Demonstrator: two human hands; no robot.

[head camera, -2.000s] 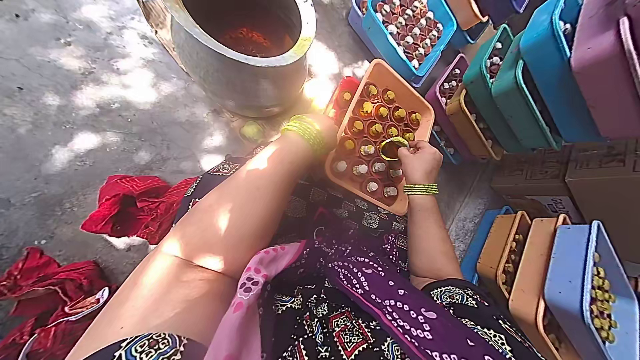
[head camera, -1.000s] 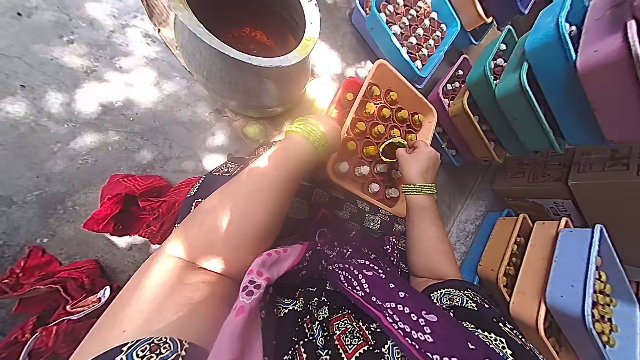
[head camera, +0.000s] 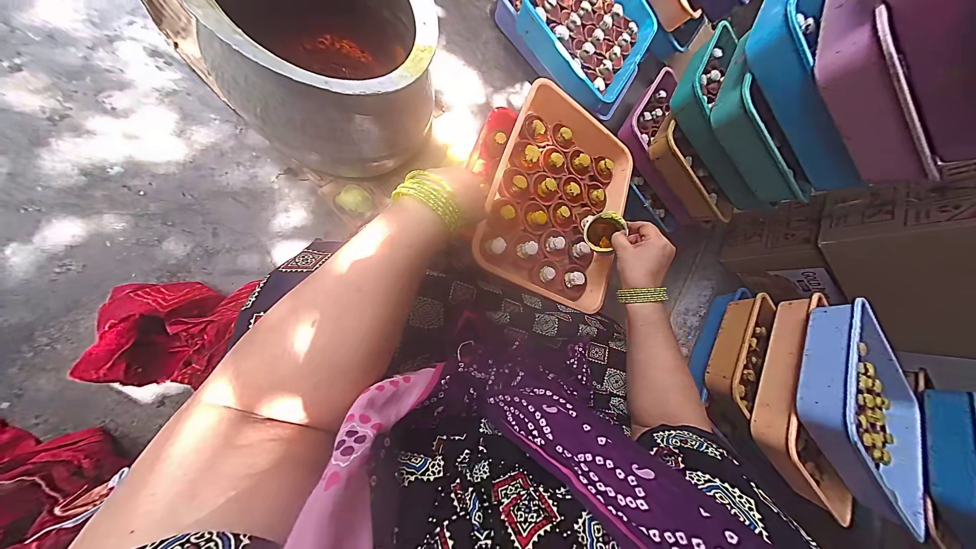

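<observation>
An orange plastic tray [head camera: 614, 164] lies tilted over my lap, bearing rows of small round red-brown cups. The upper cups have yellow-topped pieces [head camera: 547, 187] in them, the lower ones white-topped pieces [head camera: 574, 280]. My right hand [head camera: 644, 252] grips a small round cup [head camera: 606, 231] by its edge over the tray's right side; some orange matter shows inside it. My left hand [head camera: 467, 194] is at the tray's left edge, beside a red container [head camera: 497, 130]; its fingers are blurred in glare, so what it holds cannot be told.
A large metal pot [head camera: 328, 114] with reddish contents stands at the upper left. A blue tray [head camera: 637, 46] of white-topped pieces is beyond. Stacked coloured trays [head camera: 781, 122] and cardboard boxes [head camera: 892, 267] line the right, with more trays [head camera: 831, 404] below. Red cloth [head camera: 152, 335] lies on the ground.
My right hand, still holding the small cup, has moved slightly down along the tray's right side. My left hand stays near the tray's left edge.
</observation>
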